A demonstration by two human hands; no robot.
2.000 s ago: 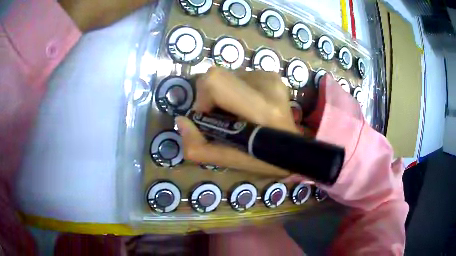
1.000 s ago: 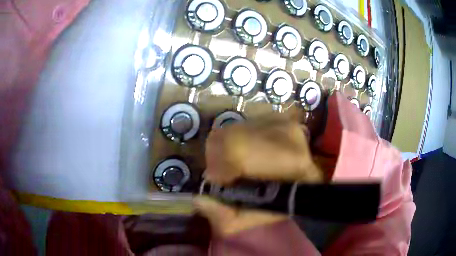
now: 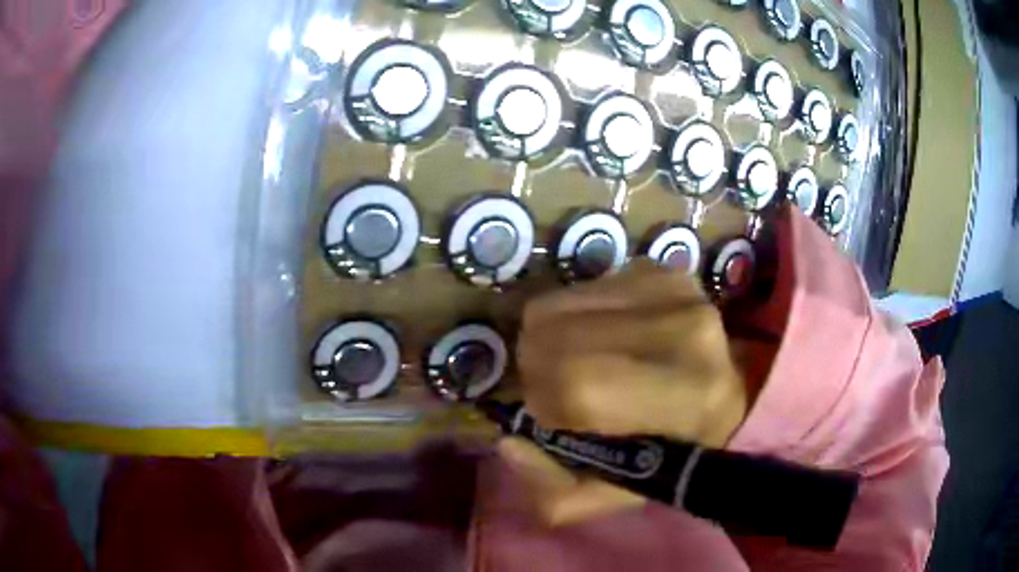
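Note:
My right hand [image 3: 626,380] is closed around a thick black marker pen [image 3: 682,475] with pale print. The marker's tip is at the lower edge of a round unit [image 3: 467,362], the second from the left in the row nearest me. I cannot tell if it touches. The unit has a dark rim, white ring and silver-grey centre. It sits in a clear plastic tray [image 3: 268,257] with rows of similar units, brown showing beneath. My hand and sleeve hide the right part of the nearest rows. My left hand is not in view.
A brown cardboard sheet [image 3: 939,145] lies beyond the tray at the right, beside layered clear edges. The white table [image 3: 134,246] has yellow tape [image 3: 145,437] along its front edge. Pink sleeves and clothing border the view.
My right hand and the marker have moved toward the nearest row, and the marker tip has moved right from the left-end unit to the second one. The camera view has shifted over the tray.

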